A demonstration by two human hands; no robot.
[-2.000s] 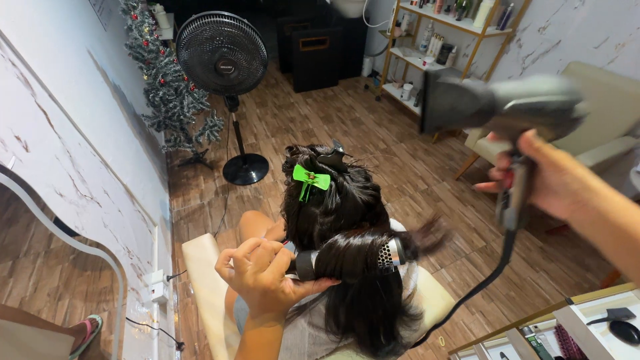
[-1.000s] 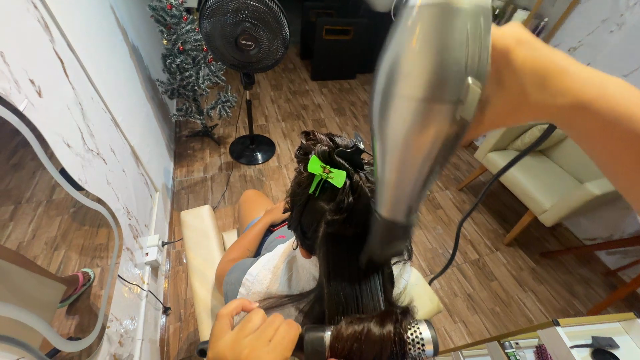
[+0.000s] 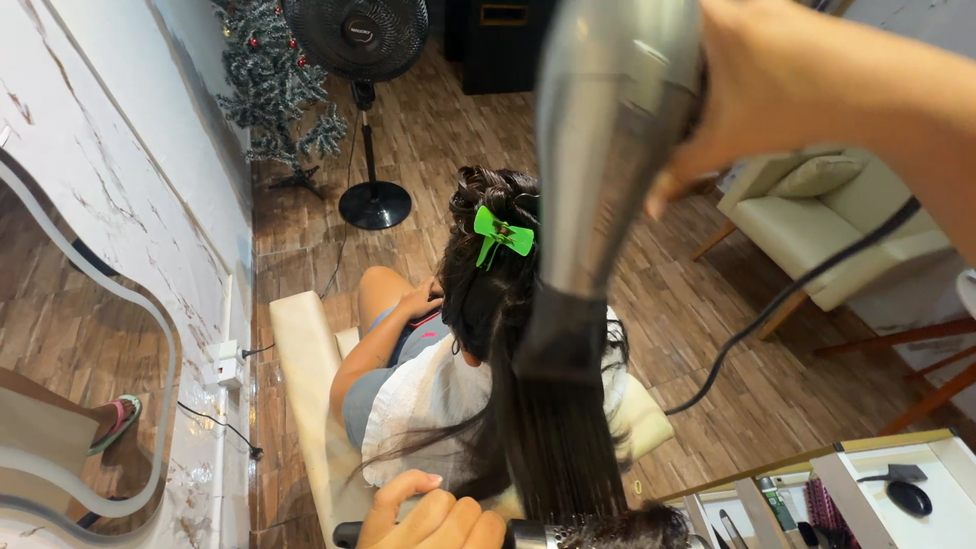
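My left hand (image 3: 435, 515) grips the handle of a round hair brush (image 3: 602, 534) at the bottom edge. A section of long dark hair (image 3: 564, 450) is stretched down onto the brush's bristles. My right hand (image 3: 732, 107) is at the upper right, on a grey hair dryer (image 3: 610, 137) whose handle is mostly hidden. The dryer's dark flat nozzle (image 3: 560, 339) points down at the stretched hair. A seated person faces away, with a green hair clip (image 3: 503, 232) holding up the top hair and a white towel (image 3: 435, 412) over the shoulders.
The person sits in a cream chair (image 3: 305, 381). A black pedestal fan (image 3: 375, 204) and a frosted Christmas tree (image 3: 274, 99) stand ahead. A wavy mirror (image 3: 164, 328) is on the left wall. At lower right is an open tray (image 3: 907, 488) with combs and brushes; a cream armchair (image 3: 801, 229) stands beyond.
Two seconds ago the dryer was off to the right and the brush close to the head. Since then the dryer has come over the hair, and the brush has moved down and away from the head.
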